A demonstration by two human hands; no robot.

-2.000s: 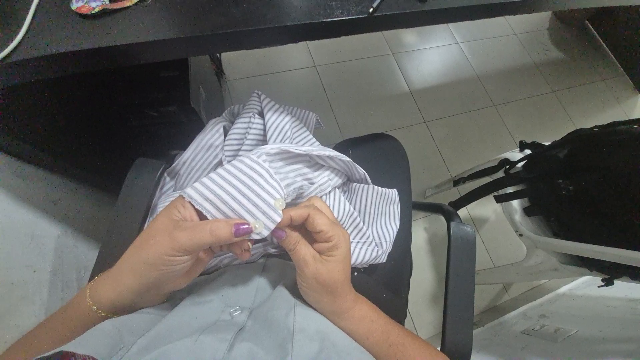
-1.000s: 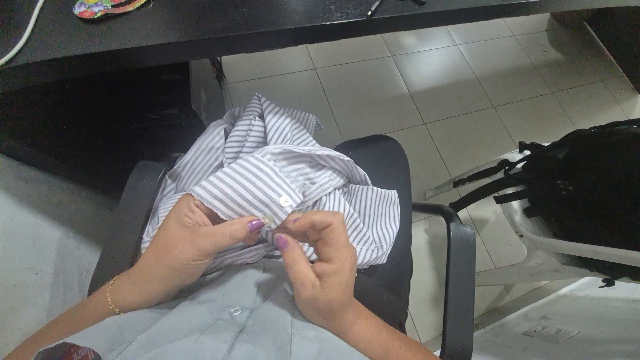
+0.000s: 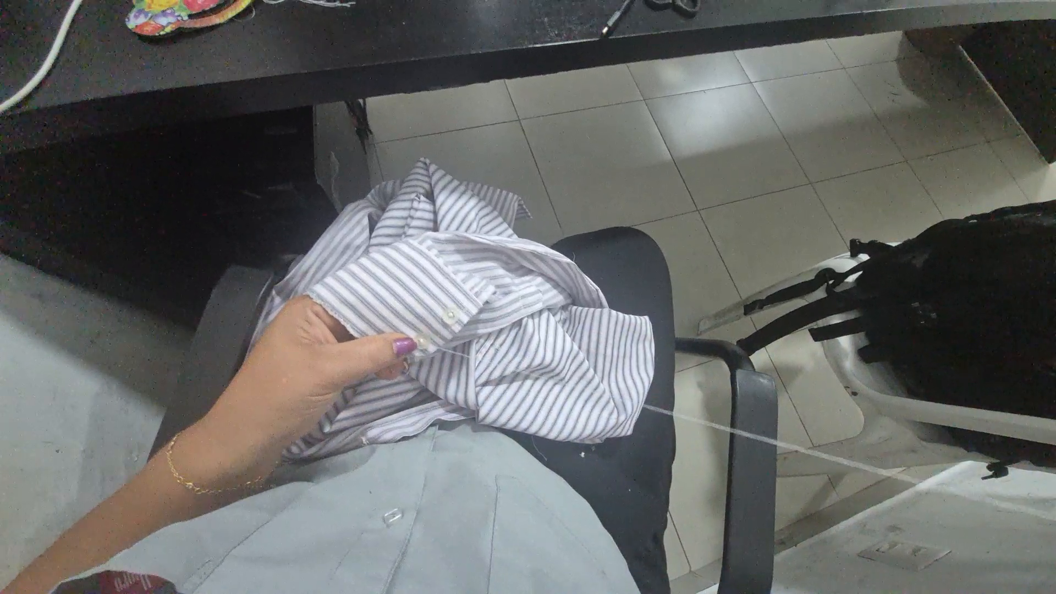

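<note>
My left hand (image 3: 318,367) pinches the cuff (image 3: 396,289) of a grey-and-white striped shirt (image 3: 544,371) between thumb and fingers. One small pale button (image 3: 450,315) sits on the cuff; another button (image 3: 422,342) is beside my thumb tip. From there a thin white thread (image 3: 767,440) runs taut across the shirt and out toward the lower right. My right hand is out of view. The shirt lies bunched on my lap and over the black chair seat (image 3: 635,330).
Ahead is the edge of a black desk (image 3: 462,66), bearing a white cable (image 3: 45,62), a colourful flat item (image 3: 177,16) and a black cable (image 3: 619,16). The chair's armrest (image 3: 751,462) and a black bag (image 3: 982,322) on a white chair (image 3: 858,388) are at right.
My right hand, earlier at the cuff beside my left, has left the view. The thread now shows stretched out to the right. My left hand keeps its pinch on the cuff.
</note>
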